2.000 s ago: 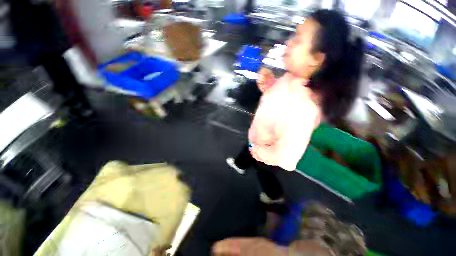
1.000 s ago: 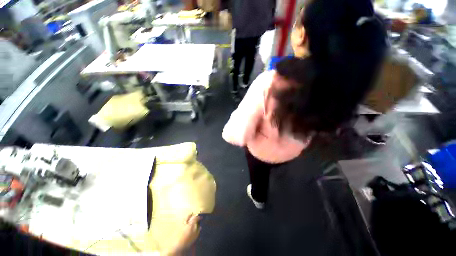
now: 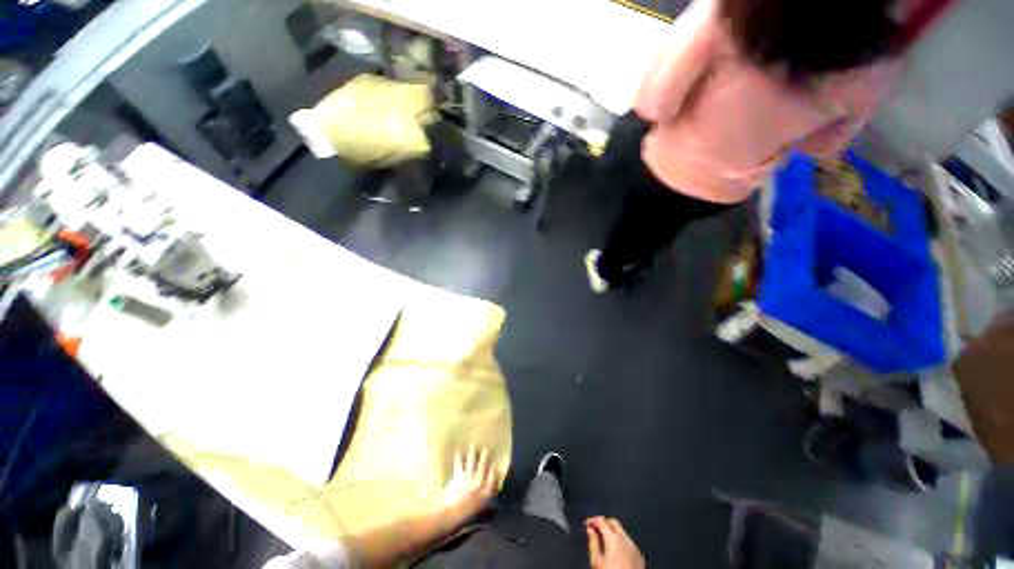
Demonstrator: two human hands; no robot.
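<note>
Yellow-tan sheets (image 3: 428, 400) are draped over the end of a long white sewing table (image 3: 267, 322). My left hand (image 3: 473, 478) lies on the sheets near their right edge, fingers spread, palm down; it grips nothing that I can see. My right hand (image 3: 612, 545) is at the bottom edge, right of my foot (image 3: 547, 489), partly cut off. Its fingers look bent, and what is inside them cannot be told. A white sewing machine (image 3: 133, 222) stands at the table's far left end.
A person in a pink top (image 3: 723, 122) stands ahead, right of centre. A blue tote (image 3: 851, 267) with pieces inside is at the right. Another white table (image 3: 545, 45) is at the back, with a yellow-tan pile (image 3: 373, 120) beside it. Dark floor (image 3: 623, 389) lies between.
The view has tilted down and moved closer to the draped sheets. My left hand now lies flat on them. My right hand has come into view. The person is now farther up the picture.
</note>
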